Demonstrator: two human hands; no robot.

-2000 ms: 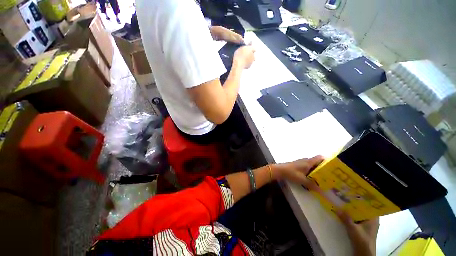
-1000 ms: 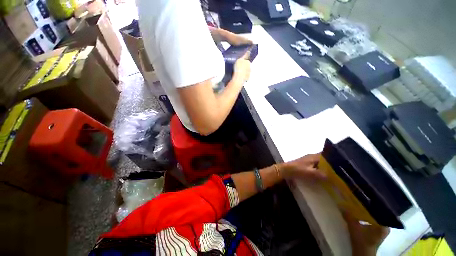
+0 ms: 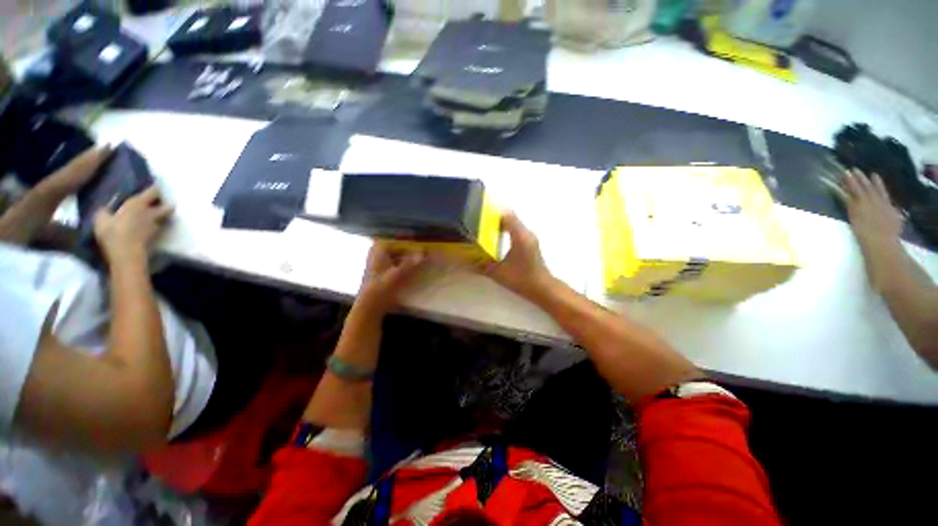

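Note:
A made-up black gift box [image 3: 409, 201] with a yellow sleeve [image 3: 488, 228] partly around it is held just above the table's front edge. A black flap stands out at its left end. My left hand [image 3: 388, 275] holds it from below at the near side. My right hand [image 3: 519, 257] holds its right end, at the yellow edge. The fingertips under the box are partly hidden. A thick stack of flat yellow sleeves [image 3: 699, 228] stands on the table to the right of my right hand.
A flat black blank [image 3: 276, 173] lies left of the box. Stacked blanks [image 3: 483, 72] lie behind on the black strip [image 3: 597, 128]. A seated person in white [image 3: 87, 360] holds a black box at left. Another person's hand [image 3: 872, 205] reaches toward a black heap at far right.
The view has swung right and down. The box now lies level, its black side facing up, and both my hands show more clearly. The sleeve stack and the other hand have come into view.

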